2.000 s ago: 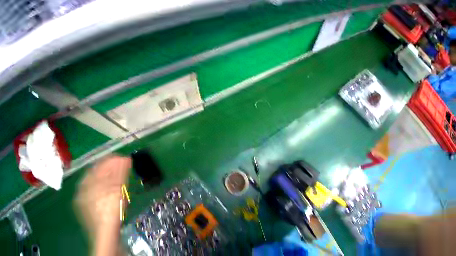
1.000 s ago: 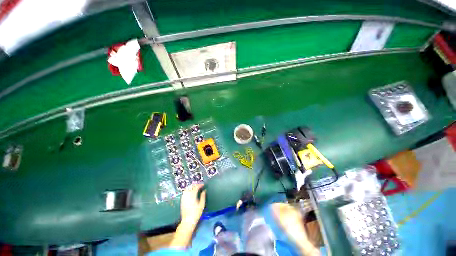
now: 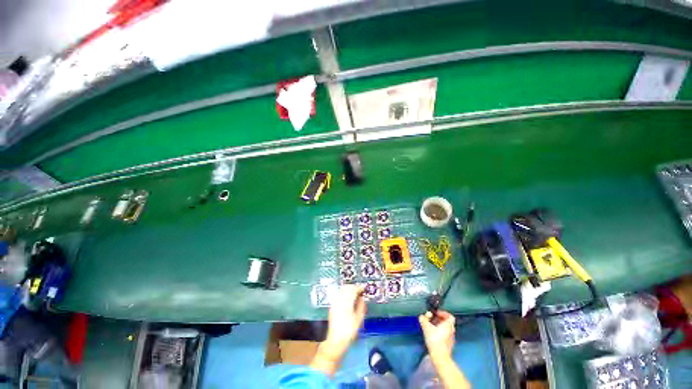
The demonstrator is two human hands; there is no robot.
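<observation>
A clear blister tray with rows of round watch units lies on the green bench mat. An orange fixture with a dark centre sits on its right part. My left hand is at the tray's front edge, fingertips beside a front-row unit; whether it grips anything is unclear. My right hand is at the bench's front edge, right of the tray, closed around a small dark thing with a black cable. Its exact shape is too blurred to tell.
Right of the tray are a pale round pot, a yellow forked thing and the blue-black soldering station. A solder spool stands left. Behind lie a yellow-edged device and a black phone. Another person's blue sleeve shows far left.
The view has swung left, so bench things appear further right. My left hand stays by the tray's front edge. My right hand, blurred and apart before, now holds the dark thing.
</observation>
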